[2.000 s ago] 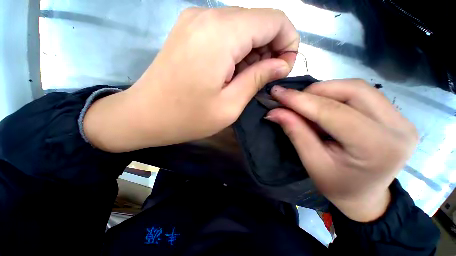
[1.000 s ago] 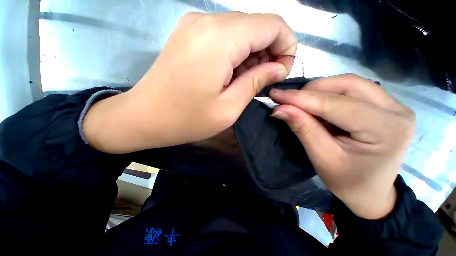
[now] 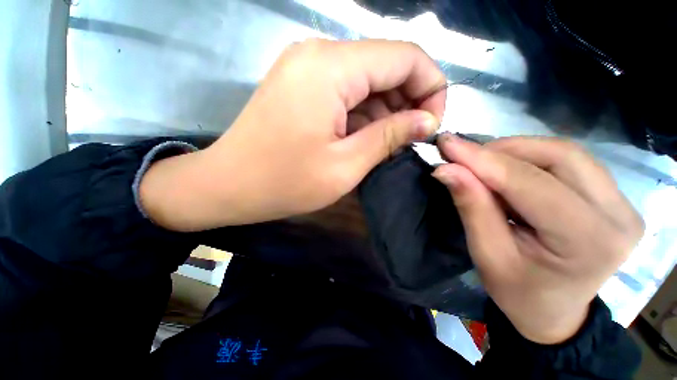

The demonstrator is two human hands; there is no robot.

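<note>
A small black zip pouch (image 3: 417,223) hangs between my two hands in the middle of the view, its rounded lower end down. My left hand (image 3: 338,122) pinches the pouch's upper edge between thumb and forefinger. A thin dark thread end (image 3: 466,80) sticks out to the right of its curled forefinger. My right hand (image 3: 534,215) is at the same edge, fingertips close beside the left ones, with the pouch under its fingers. A pale gap shows between its thumb and forefinger. No snips are visible; the inside of each hand is hidden.
A pile of black pouches (image 3: 594,96) with silvery zipper lines lies at the far right of the shiny table (image 3: 171,82). Small dark thread scraps lie on the table. A white surface (image 3: 26,82) is at far left. A carton (image 3: 661,312) shows at the lower right edge.
Both hands have shifted slightly right and down with the pouch. The thread end now points right instead of curling down. The view has shifted a little.
</note>
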